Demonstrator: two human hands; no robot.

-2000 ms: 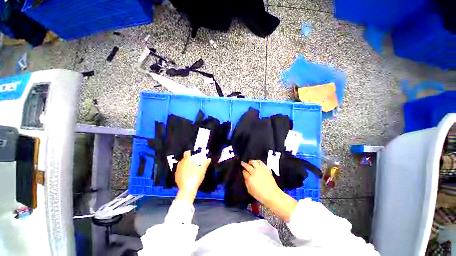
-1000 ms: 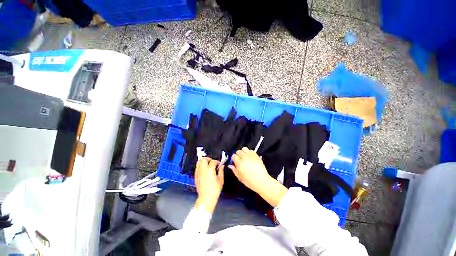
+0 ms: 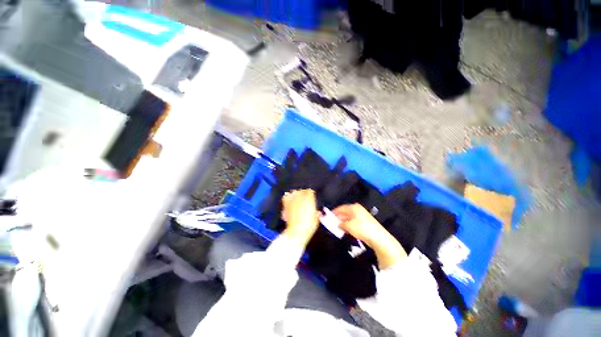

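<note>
A blue plastic crate sits in front of me, tilted in the view. Small black cloth pieces lie in it in rows, with white slips among them. My left hand rests on the black pieces at the crate's left part; blur hides whether its fingers grip one. My right hand is just to its right, with its fingertips at a white slip, which it appears to pinch. Another white slip lies on the pieces at the crate's right end.
A white sewing machine and table are at left, with a dark phone-like rectangle on the table. Black cloth lies on the floor ahead. Blue plastic and a tan piece lie beyond the crate's right end.
The view has turned, so the crate appears lower, to the right and more tilted. My right hand has moved from the right-hand pieces over beside my left hand at the left pieces.
</note>
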